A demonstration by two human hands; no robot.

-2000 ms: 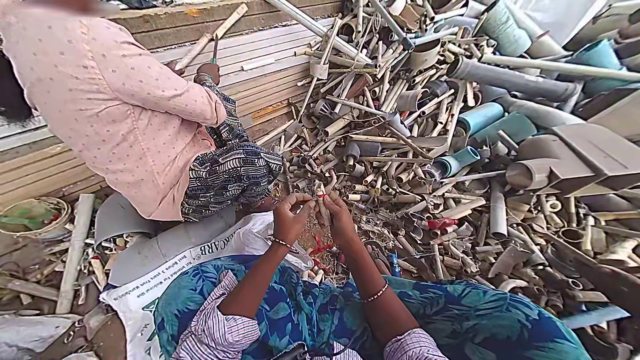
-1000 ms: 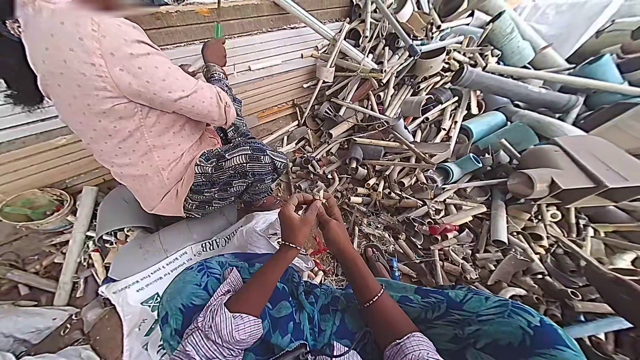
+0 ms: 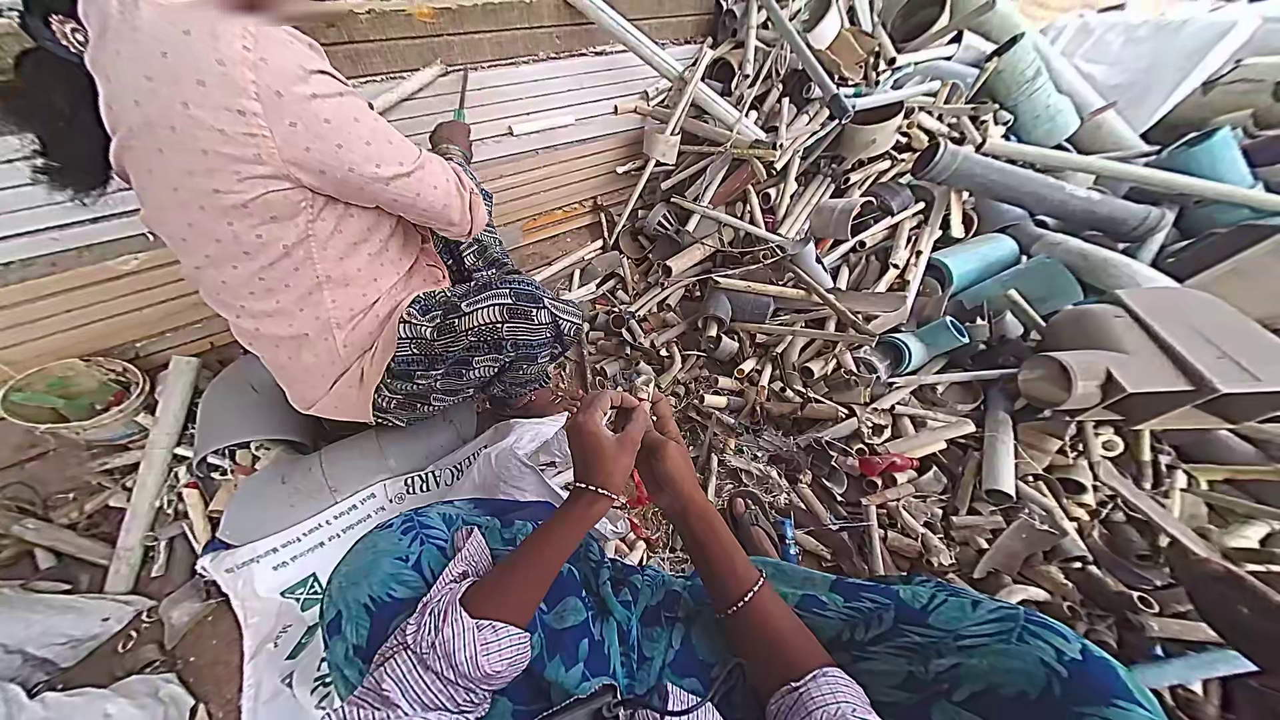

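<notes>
My left hand (image 3: 607, 440) and my right hand (image 3: 665, 455) meet at the middle of the view, above the near edge of a heap of scrap plastic pipes. Between their fingertips they pinch a small pale piece (image 3: 645, 388), too small and too covered to name surely. Both wrists wear beaded bracelets. Under my forearms lies blue leaf-patterned cloth (image 3: 420, 570) over my lap. A red object (image 3: 638, 492) shows just behind my hands, partly hidden by them.
A co-worker in a pink top (image 3: 300, 200) sits at the left, one hand around a green-handled tool (image 3: 461, 95). Scrap pipes (image 3: 1050, 190) fill the right side. A printed white sack (image 3: 400, 480) lies beside my lap; a round tub (image 3: 75, 400) stands far left.
My hands stay together with fingertips meeting. Two seconds ago the co-worker held a long pale strip upright along with the tool; now the strip lies lower beside that hand.
</notes>
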